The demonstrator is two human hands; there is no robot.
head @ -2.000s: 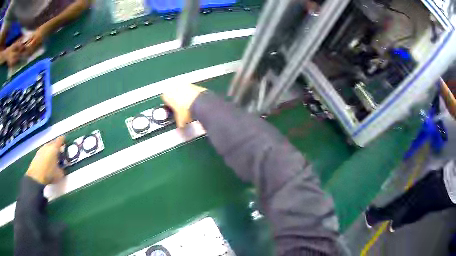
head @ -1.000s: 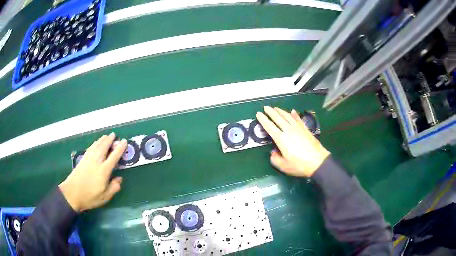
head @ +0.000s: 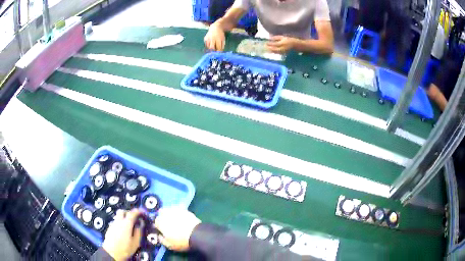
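Observation:
My left hand [head: 124,235] and my right hand [head: 176,228] are close together inside the near blue tray [head: 176,187], over its heap of round black speaker parts [head: 113,200]. The left fingers are at a black part, partly hidden; the right fingertips are among the parts. Two fixture plates lie flat on the green surface, each with four round parts: one in the middle [head: 263,182], one farther right [head: 368,211]. A nearer plate [head: 316,245] has two black rings at its left end and a bare right part.
A second blue tray [head: 275,99] heaped with small black parts stands farther back. A person [head: 293,18] sits across the bench. Small dark parts [head: 325,81] lie spaced along the far belt. Metal uprights [head: 415,66] stand at right. A pink box [head: 53,53] is at far left.
The view has swung left. Both my hands have left the two loaded plates on the belt and are now in the near blue tray.

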